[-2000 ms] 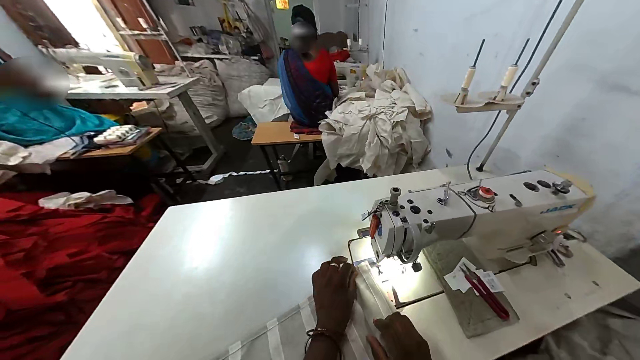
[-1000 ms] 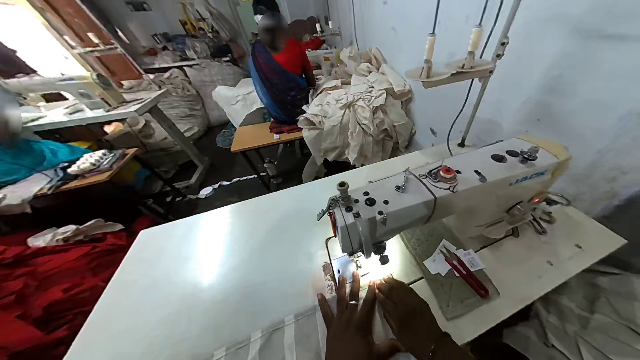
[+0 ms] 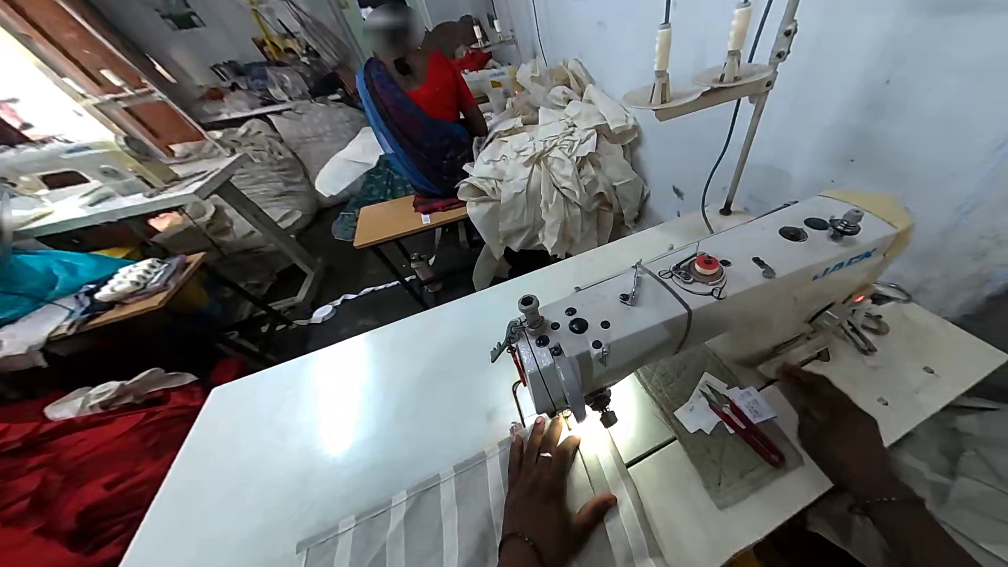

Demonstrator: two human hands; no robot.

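A white industrial sewing machine made by Jack stands on a white table, its lamp lit at the needle. My left hand lies flat, fingers apart, on a grey and white striped cloth, fingertips just before the presser foot. My right hand is at the right, beside the machine's base, fingers extended; whether it grips anything is not clear. Between the hands, red-handled thread snips rest on paper labels over a grey-green pad.
A thread stand with cones rises behind the machine. Piled cream cloth and a seated person are beyond the table. Red fabric lies at the left, below another sewing table. Pale cloth hangs at the right edge.
My right hand has left the cloth near the needle and moved right, past the snips. My left hand stays on the striped cloth. The view has shifted somewhat.
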